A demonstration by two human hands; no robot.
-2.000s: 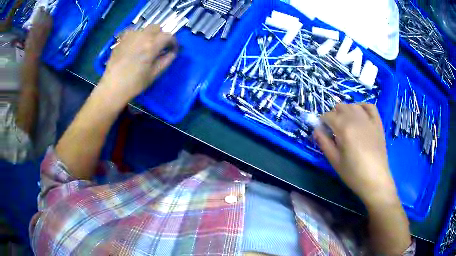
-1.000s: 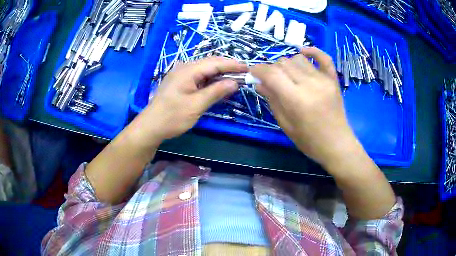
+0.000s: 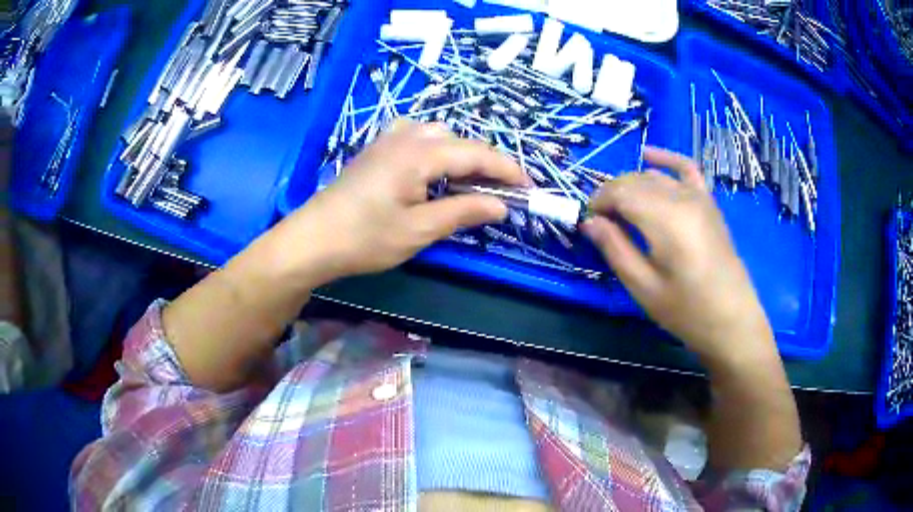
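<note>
My left hand (image 3: 410, 195) holds a silver metal tube (image 3: 481, 190) between thumb and fingers, over the centre tray. A white plastic sleeve (image 3: 554, 207) sits at the tube's right end and points at my right hand. My right hand (image 3: 666, 245) is just right of the sleeve, thumb and fingertips close together by a small dark bit; whether it grips anything is unclear. Tangled piston rods (image 3: 481, 100) fill the blue centre tray (image 3: 440, 258) below. More white sleeves (image 3: 613, 82) lie along its far edge.
The blue left tray (image 3: 235, 150) holds metal tubes (image 3: 275, 65). The blue right tray (image 3: 771, 270) holds rod-and-tube units (image 3: 751, 150). A white plastic lid (image 3: 641, 18) lies beyond the centre tray. Neighbouring trays with metal parts show at both sides. The bench edge runs before my body.
My left hand has come from the left tray to the centre and now holds a tube. My right hand has moved up to it, then slightly right, uncovering the sleeve. The view has shifted.
</note>
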